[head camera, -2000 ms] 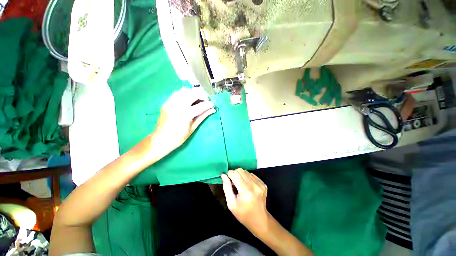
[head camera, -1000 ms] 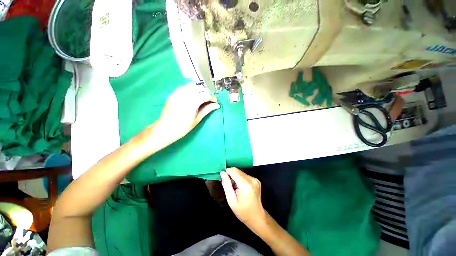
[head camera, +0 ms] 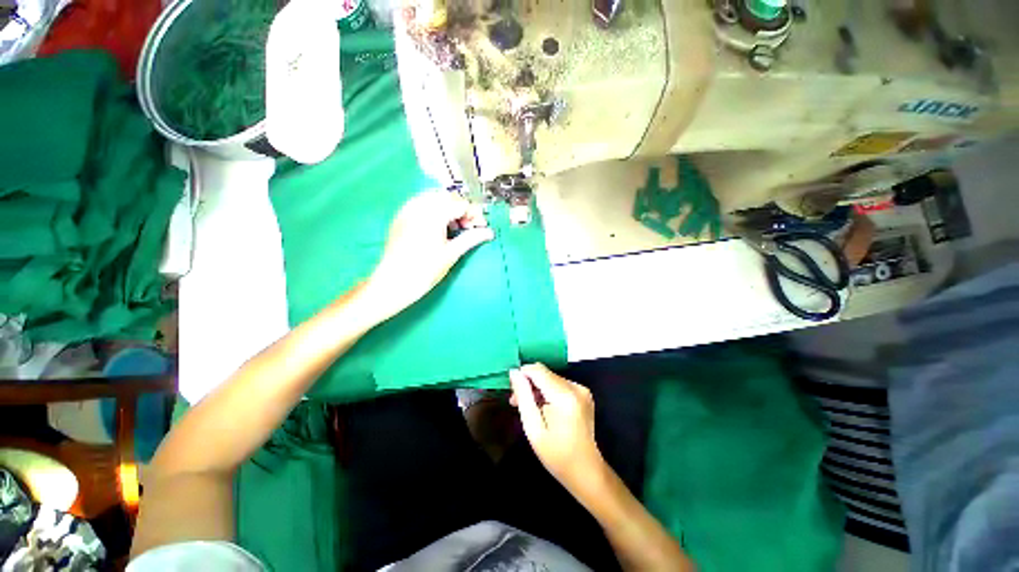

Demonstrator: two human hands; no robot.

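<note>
A large green cloth panel lies on the white table under the sewing machine head, with a straight fold or edge line running down it from the presser foot. My left hand rests on the panel just left of the presser foot, thumb and finger pinching the cloth near the line. My right hand pinches the panel's near edge at the lower end of that line, at the table's front edge. The needle point is too small to make out.
Green tabs lie on the machine bed, with black-handled scissors and small tools to the right. A metal pot of green strips and a long white object stand at upper left. Heaped green cloth is at left; green cloth hangs at right.
The view has shifted, showing more of the pot and the machine's blue lettering. Both hands keep their hold; the panel's near edge sits slightly closer to the machine.
</note>
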